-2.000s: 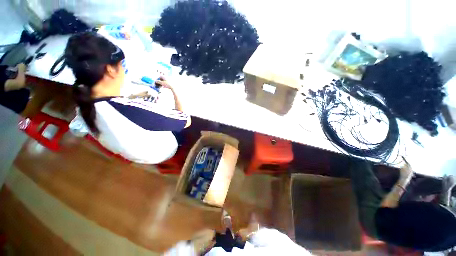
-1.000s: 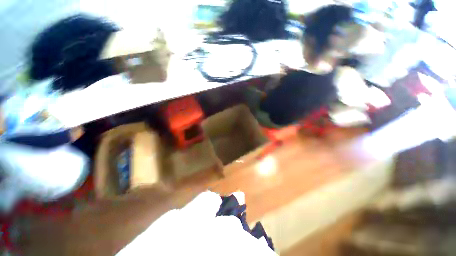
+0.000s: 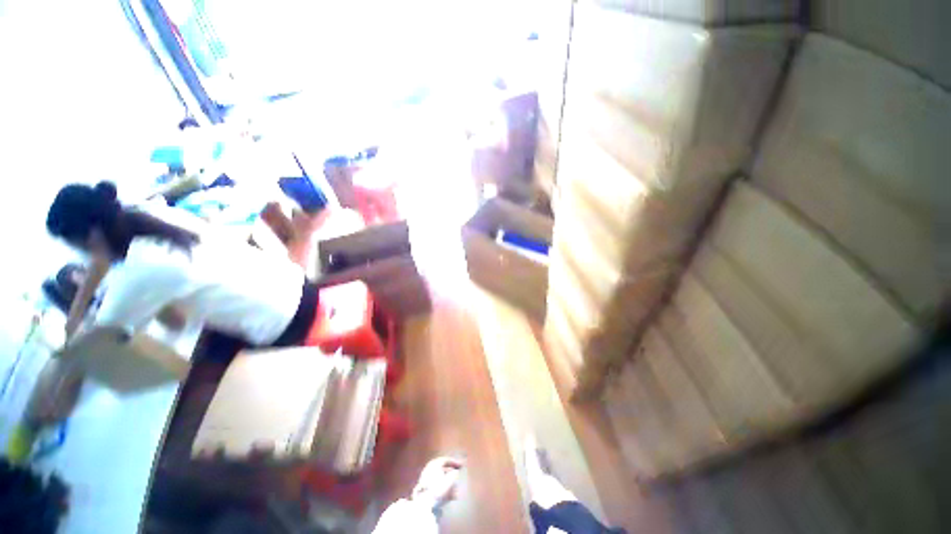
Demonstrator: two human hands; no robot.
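Two small, blurred, overexposed pale shapes show at the bottom edge. The left one may be my left hand (image 3: 439, 480), below a white sleeve; its fingers and any content are unclear. The right one is beside dark cloth, and I cannot tell whether it is a hand or a foot. Nearest at left, a stack of flat brown cardboard (image 3: 276, 402) lies beside the table, by red stools. On the right, large brown cartons (image 3: 746, 302) are stacked in a tall wall. Neither pale shape visibly touches the cardboard or cartons.
A person in a white top (image 3: 198, 287) leans over the white table (image 3: 115, 448) at left, by a brown carton (image 3: 130, 360). A red stool (image 3: 349, 318) stands behind. An open carton with something blue (image 3: 506, 256) stands along the floor strip (image 3: 459, 365) ahead.
The view has swung right, from the worktable with black cable heaps to the floor strip beside the carton wall. The cable coil and open carton of blue packs are out of view.
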